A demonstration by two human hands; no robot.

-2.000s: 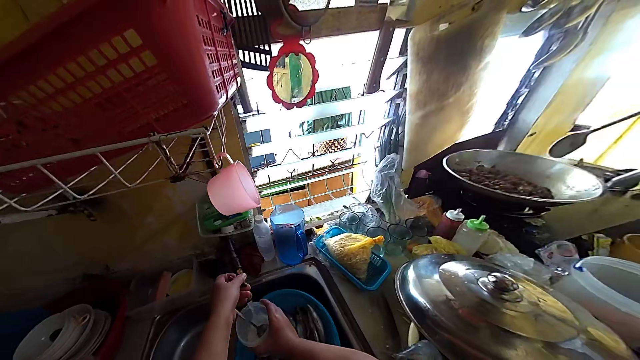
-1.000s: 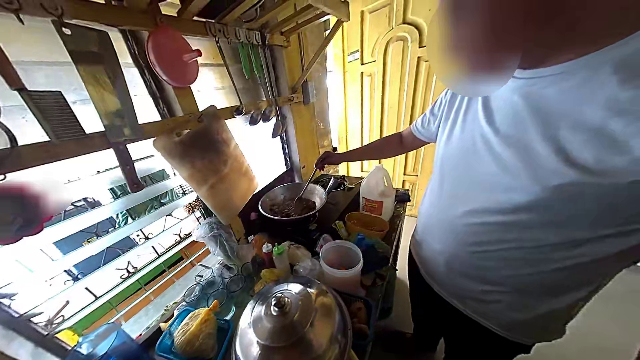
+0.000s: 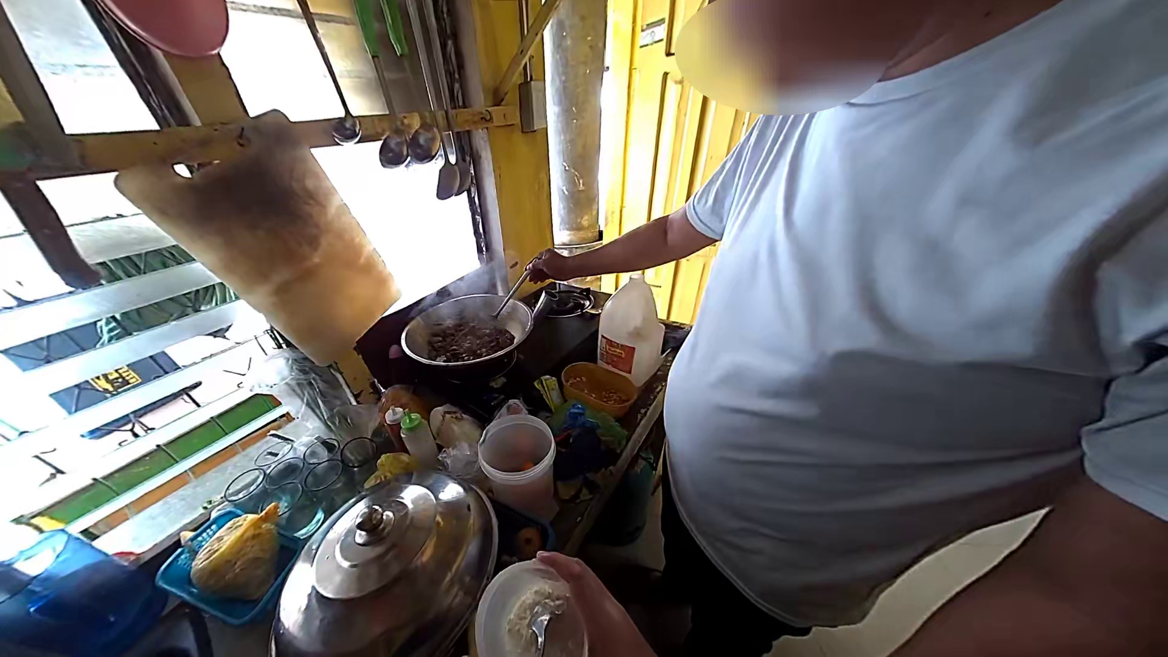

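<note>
My right hand (image 3: 602,607) comes in at the bottom edge and grips the side of a translucent plastic container (image 3: 485,607). White powder (image 3: 526,613) and a metal spoon (image 3: 542,630) are inside it. My left hand is out of view. Left of the container lies a large domed metal lid (image 3: 401,566) with a knob. Beyond it, a white plastic tub (image 3: 517,456) stands near squeeze bottles. On the stove, a steaming wok (image 3: 415,342) holds dark chopped food (image 3: 470,340); a co-worker's hand (image 3: 547,265) holds a utensil in it.
A co-worker in a light shirt (image 3: 876,347) stands close on the right. Drinking glasses (image 3: 321,474), a blue basket (image 3: 239,611) with a yellow bag and a blue pitcher (image 3: 82,584) line the left. A white jug (image 3: 631,328) and orange bowl (image 3: 599,388) are by the stove.
The view has swung right from the sink to the stove and co-worker. My right hand and the container, out of view one second ago, show at the bottom; my left hand has left view since the first frame.
</note>
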